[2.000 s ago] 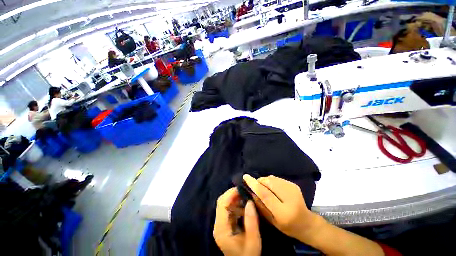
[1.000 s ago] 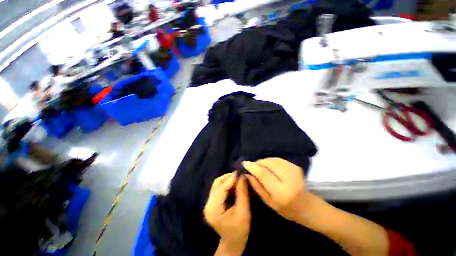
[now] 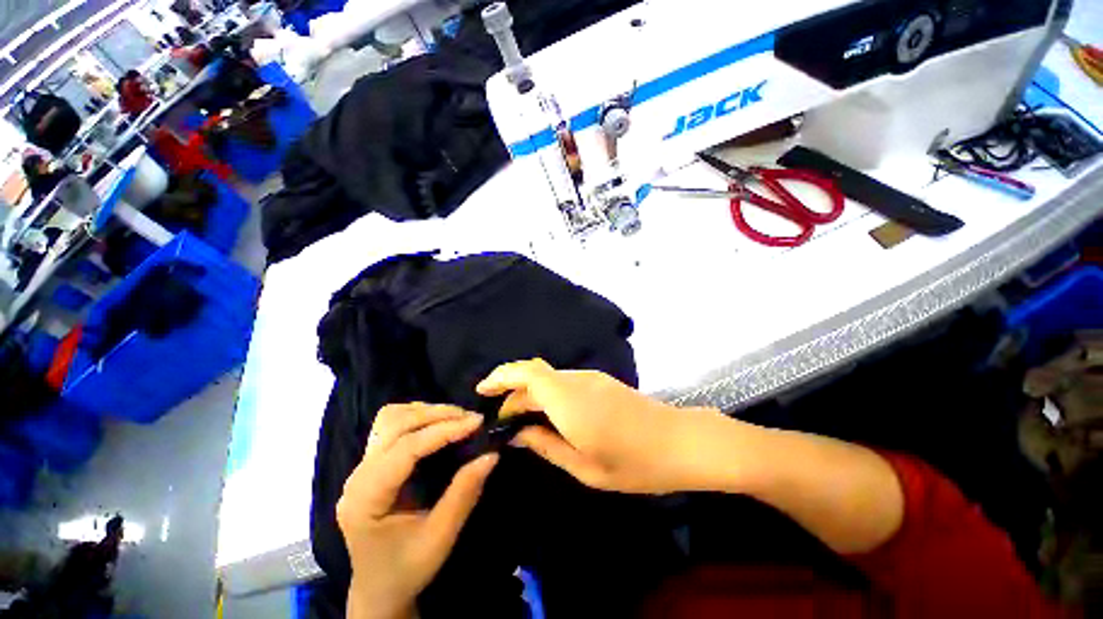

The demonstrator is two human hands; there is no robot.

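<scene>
A black garment piece (image 3: pixel 520 302) lies over the front edge of the white table and hangs down toward me. My left hand (image 3: pixel 405 484) pinches a narrow black edge of it between thumb and fingers. My right hand (image 3: pixel 593 423) pinches the same edge just to the right, with the fingertips of both hands almost touching. The pinched part is dark and partly hidden by the fingers. The sewing machine's needle area (image 3: pixel 595 218) is behind and to the right of the hands, apart from the garment.
Red-handled scissors (image 3: pixel 786 208) lie under the machine arm (image 3: pixel 726 103), beside a black flat strip (image 3: pixel 871 191) and a small brown piece (image 3: pixel 893 233). A pink and blue stick (image 3: pixel 999 183) and black cable (image 3: pixel 1010 143) lie at right. A black garment heap (image 3: pixel 387 133) is behind. A blue bin (image 3: pixel 182 327) stands left.
The view has swung right, so the machine, garment and hands appear farther left and the cable has come into view. Both hands still pinch the black edge, now held more level.
</scene>
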